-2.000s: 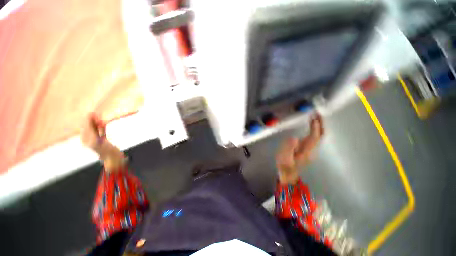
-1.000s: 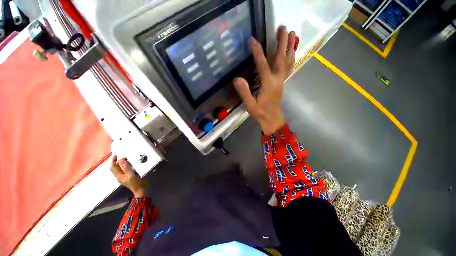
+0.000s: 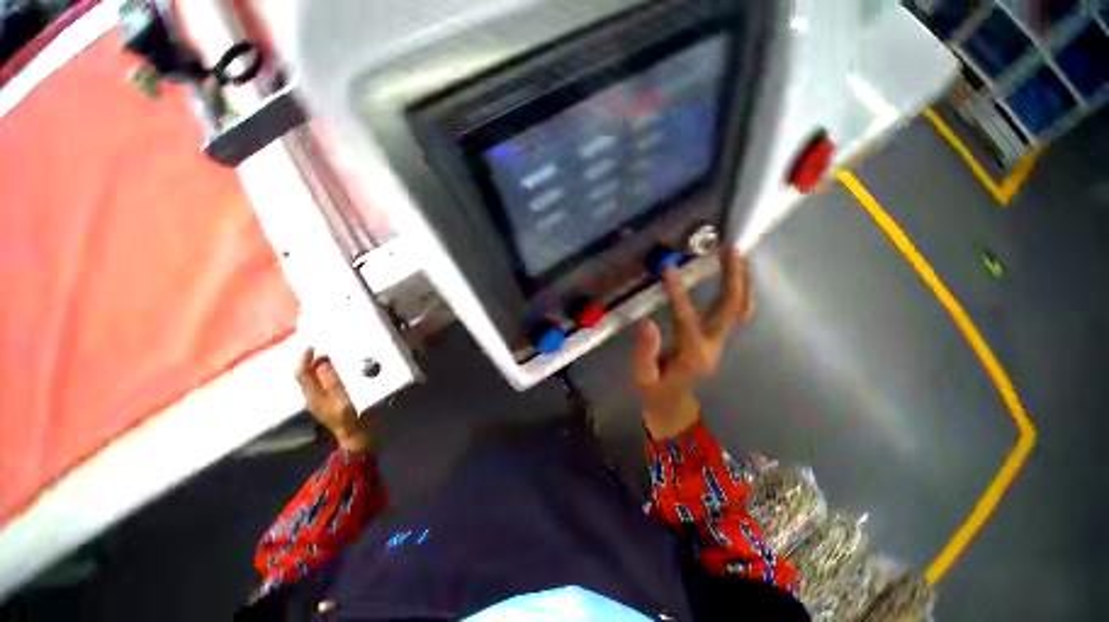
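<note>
The touch screen sits in a dark frame in the white machine housing, right of centre. Below it is a row of blue, red and silver push buttons. My right hand is at the housing's lower edge, fingers apart and holding nothing, one fingertip at or near the right-hand blue button; contact is unclear. My left hand rests at the edge of the white end plate, beside the cloth's corner, with nothing visible in it. The red-orange cloth lies on the table at the left.
A red emergency stop knob is on the housing's right side. Wrapped patterned rolls lie on the floor at lower right. Yellow lines mark the grey floor. A shelf stands at upper right.
Since a second ago, my right hand has moved down from over the screen's right edge to the button row, uncovering the right-hand buttons and red knob. My left hand stays by the end plate.
</note>
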